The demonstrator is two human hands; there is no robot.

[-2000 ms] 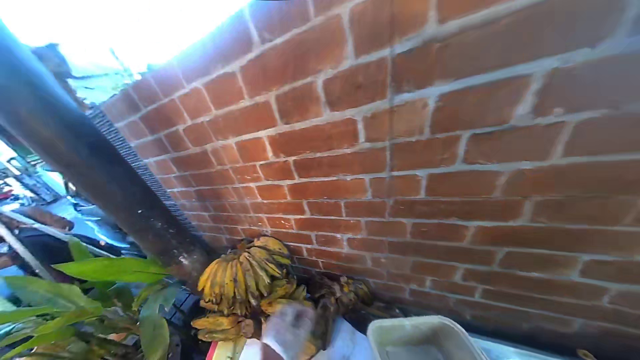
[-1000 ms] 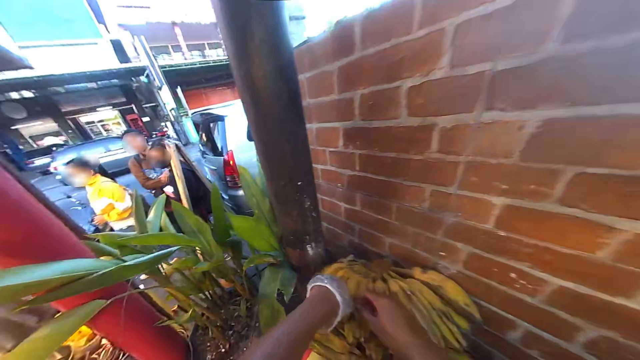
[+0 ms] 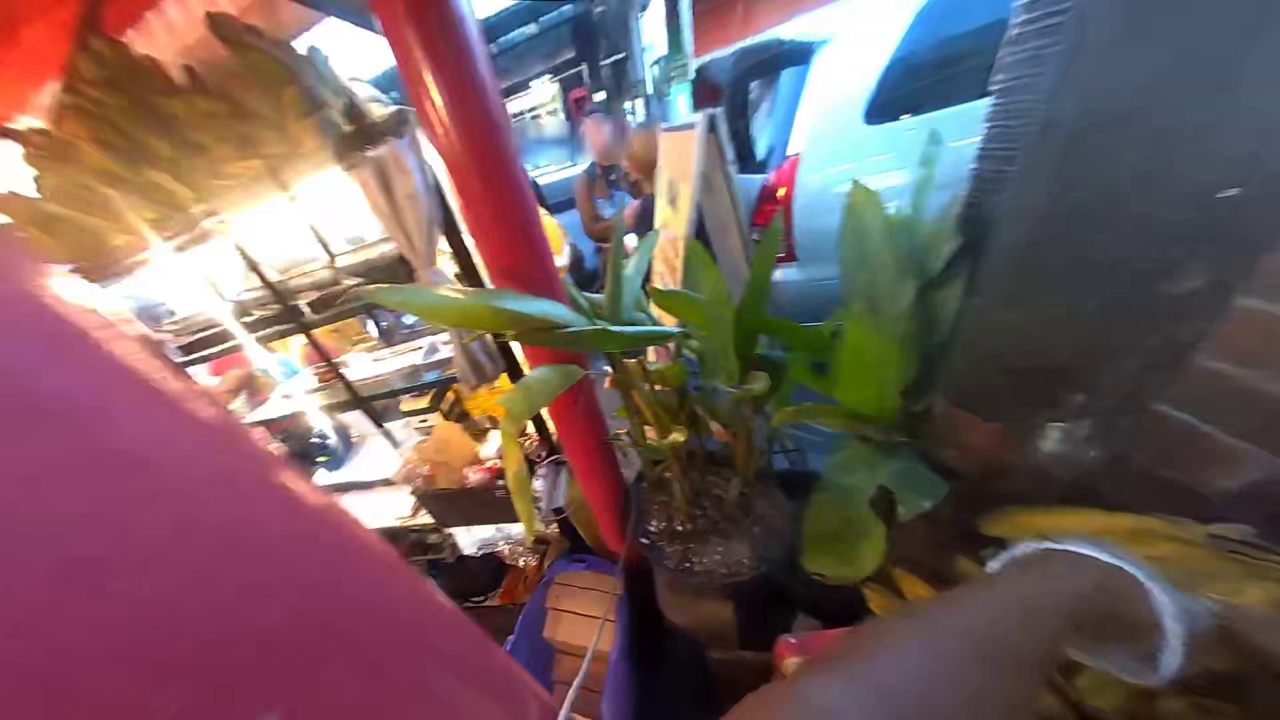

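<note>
A bare forearm with a white band [image 3: 1165, 610] at the wrist reaches in from the bottom toward the lower right; it appears to be my left arm. Its hand is blurred at the right edge, beside yellow bananas [image 3: 1110, 525], and its fingers cannot be made out. My right hand is outside the picture. Just left of the bananas, a leafy green plant [image 3: 715, 320] stands in dark soil. A red item [image 3: 805, 645] shows partly behind the forearm.
A red pole [image 3: 500, 200] slants down the middle, a dark column [image 3: 1090, 220] stands at right before the brick wall, and a pink surface [image 3: 200, 520] fills the lower left. A purple crate [image 3: 535, 620] sits below. Behind are a silver vehicle [image 3: 830, 180] and people [image 3: 600, 190].
The view has swung far to the left. One second ago both hands were at the banana bunch by the wall; now only the banded arm shows, still beside bananas.
</note>
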